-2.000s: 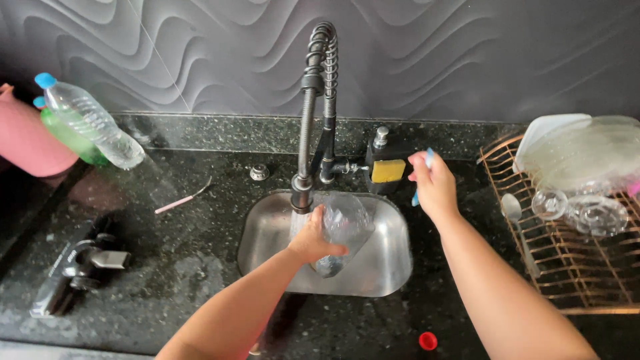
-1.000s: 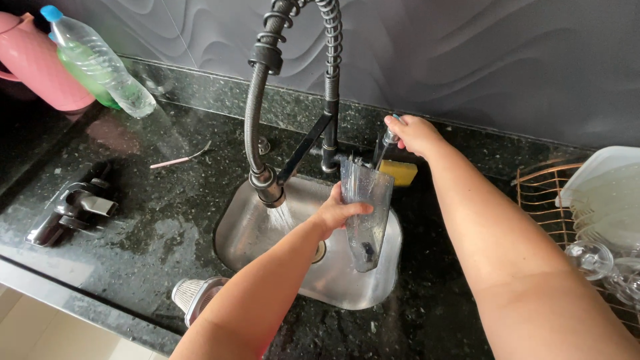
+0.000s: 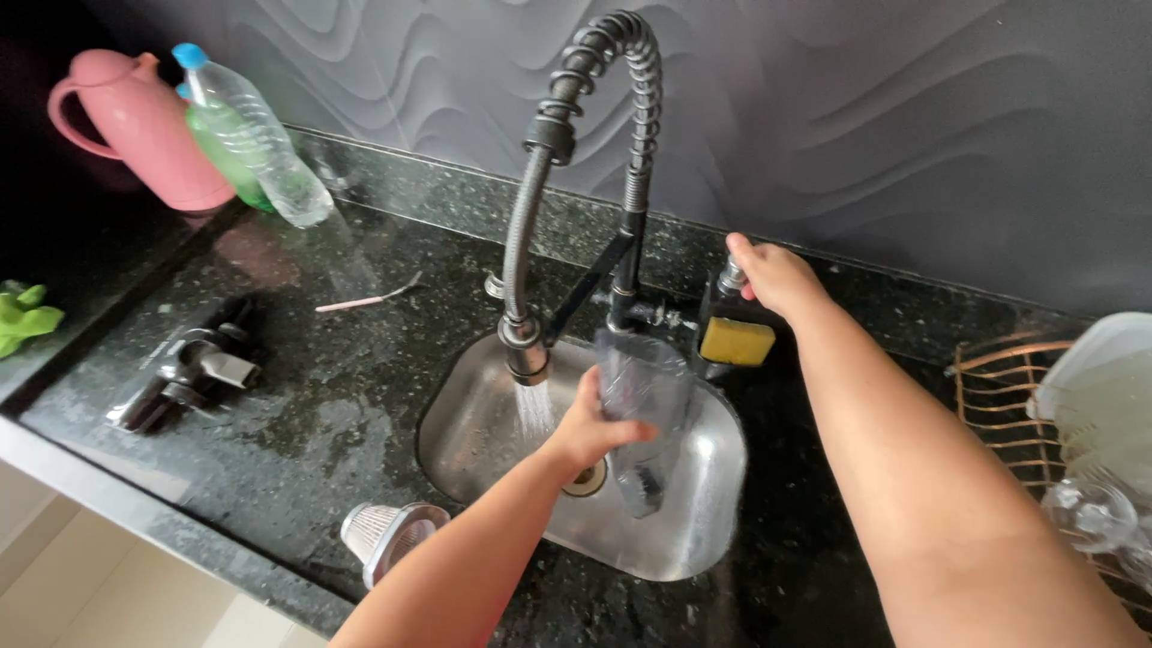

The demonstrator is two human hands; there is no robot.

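Observation:
My left hand (image 3: 594,427) grips a clear, smoky plastic container (image 3: 643,387) above the right part of the stainless steel sink (image 3: 711,504). Water runs from the spring-neck faucet (image 3: 525,349) into the sink, left of the container. My right hand (image 3: 776,274) is on the metal pump top (image 3: 733,273) of a dark soap dispenser (image 3: 717,306) behind the sink; whether its fingers close around the pump is unclear. A yellow sponge (image 3: 738,342) sits at the dispenser's front.
A pleated filter (image 3: 382,531) lies at the front edge. Left are a black appliance part (image 3: 184,373), a pink-handled brush (image 3: 351,303), a plastic bottle (image 3: 261,139) and a pink thermos jug (image 3: 144,126). A copper-coloured dish rack (image 3: 1008,382) holds dishes at right.
My right hand held a light blue item two seconds ago; now it rests on the dispenser's pump top. The container stays in my left hand. The view has shifted and turned.

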